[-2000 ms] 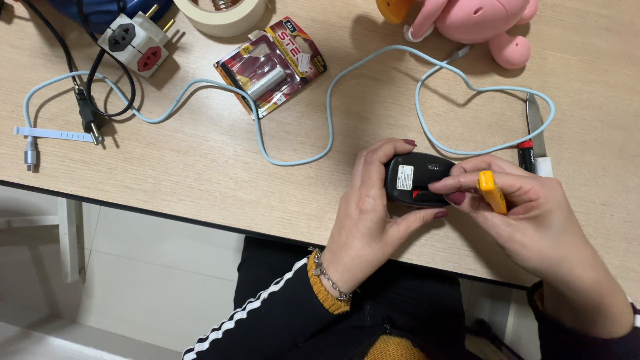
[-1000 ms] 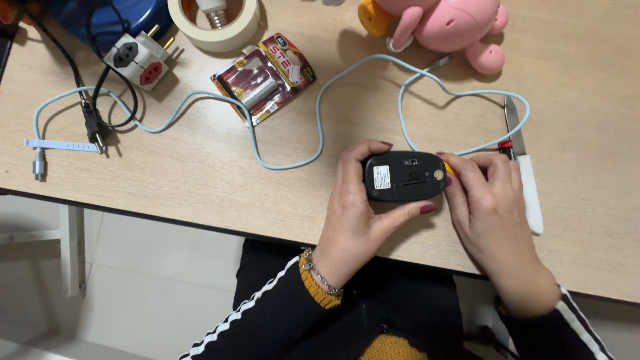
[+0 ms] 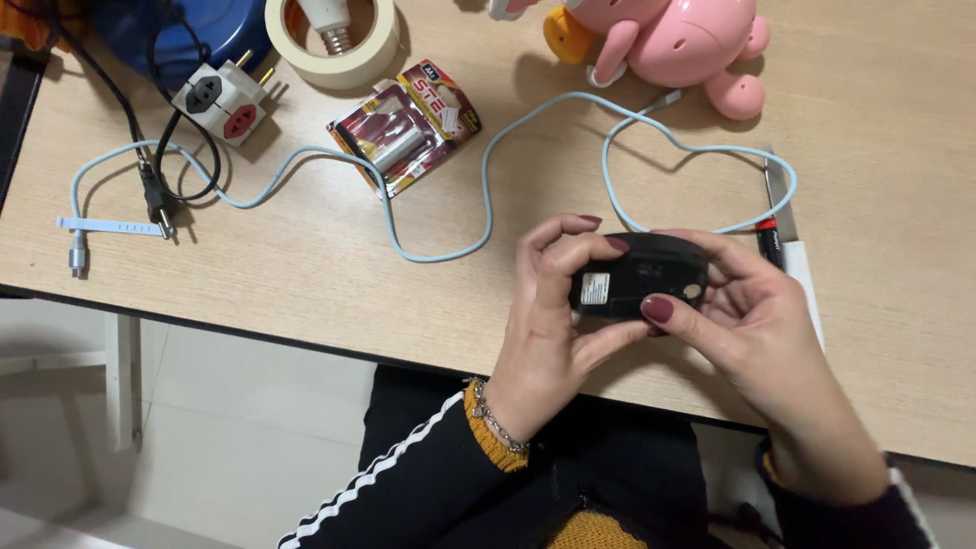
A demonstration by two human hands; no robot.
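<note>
A black computer mouse is held underside up above the table's front part. My left hand grips its left end, with fingertips over the far edge and the thumb at the near edge. Around the right end is my right hand, its thumb lying on the near edge of the underside. A white label and a small round pale spot show on the mouse. Whether a battery sits inside is not visible. Beyond the hands, an opened battery blister pack lies with a silver battery under its plastic.
A light blue USB cable winds across the wooden table. Right of my hands lie a white-handled knife and a black-and-red pen. Farther back are a pink toy, masking tape around a bulb, and a plug adapter.
The yellow object seen in my right hand two seconds ago no longer shows. My right hand has closed around the mouse's right end, and the mouse has tilted.
</note>
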